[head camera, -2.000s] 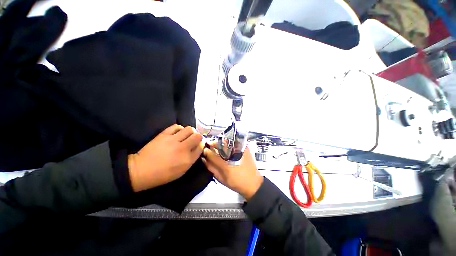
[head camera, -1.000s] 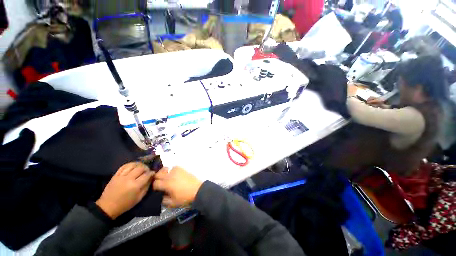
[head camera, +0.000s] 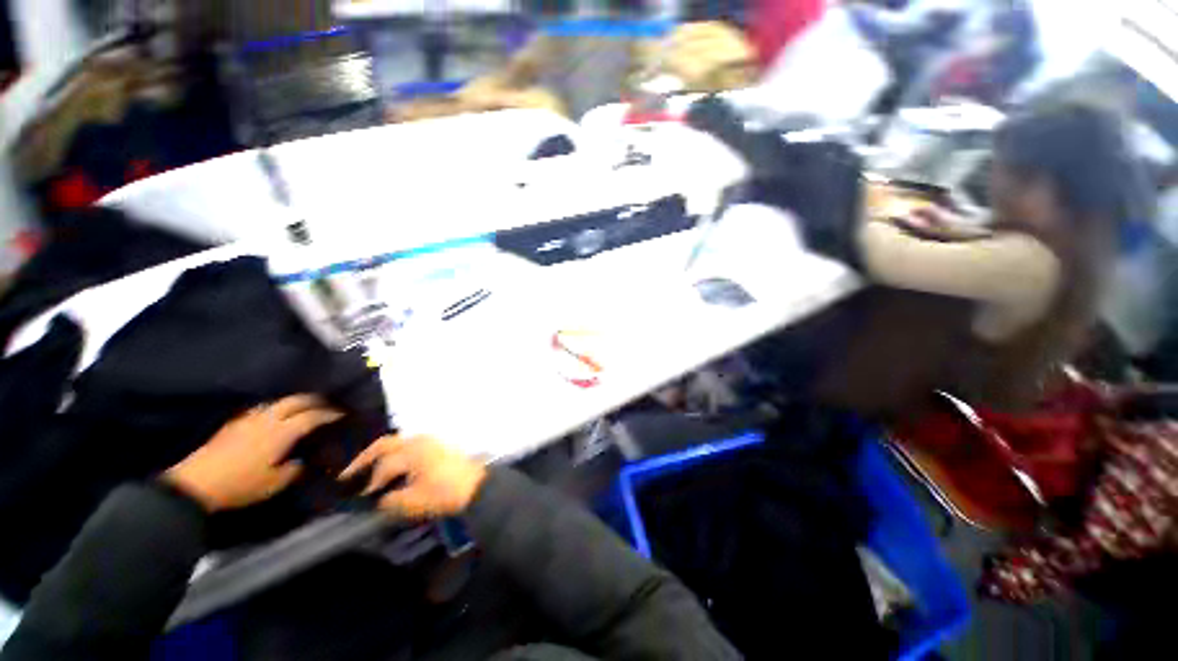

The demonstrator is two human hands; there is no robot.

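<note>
The frame is blurred. The black garment piece lies heaped on the table left of and in front of the needle area. My left hand rests on the black cloth with its fingers spread. My right hand is at the cloth's right edge by the table's front, fingers curled; whether it pinches the cloth cannot be told. The white sewing machine with a blue stripe and dark panel stands behind. The scissors, red and yellow-orange, lie right of the needle area.
A blue plastic crate with dark cloth stands below the table's front edge. A person works at another table at the right. Dark cloth lies at the table's right end. Tan garments lie beyond.
The view has swung up and right since the oldest frame. My hands have moved away from the needle towards the table's front edge. My left fingers have spread apart from my right hand.
</note>
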